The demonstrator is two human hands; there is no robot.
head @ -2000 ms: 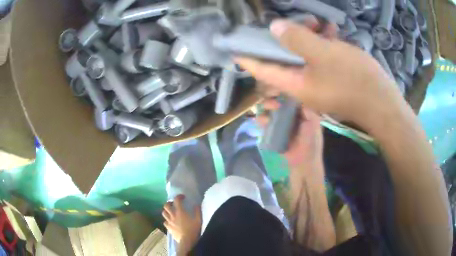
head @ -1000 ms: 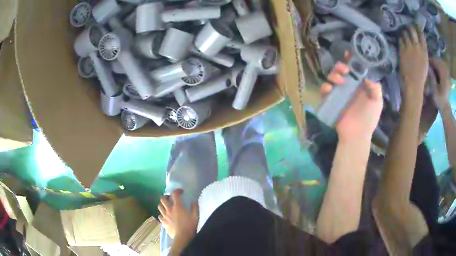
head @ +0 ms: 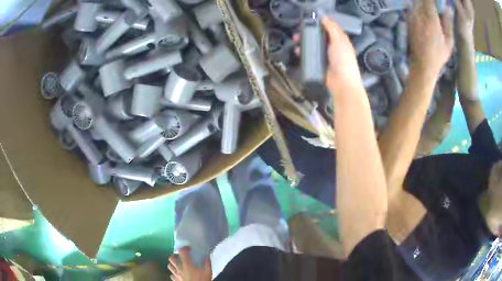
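Note:
My right hand (head: pixel 342 57) grips the handle of a grey plastic fan body (head: pixel 312 52) over the right carton; its head end is hard to make out. My left hand (head: pixel 187 267) is low in the picture, fingers apart against my leg, holding nothing visible, partly cut off by the bottom edge. Grey fan bodies (head: pixel 147 100) lie heaped in the large open left carton (head: pixel 41 110). More fan bodies (head: pixel 377 59) fill the carton on the right.
Another person's arm (head: pixel 410 110) reaches into the right carton beside mine, and a further arm (head: pixel 468 66) is at its far side. Frayed carton edges (head: pixel 256 82) stand between the two heaps. Cardboard pieces lie on the floor at the lower left.
Over the last second my right hand has moved left and up with the fan body, now nearer the edges between the cartons. My left hand stays by my leg. The view has shifted.

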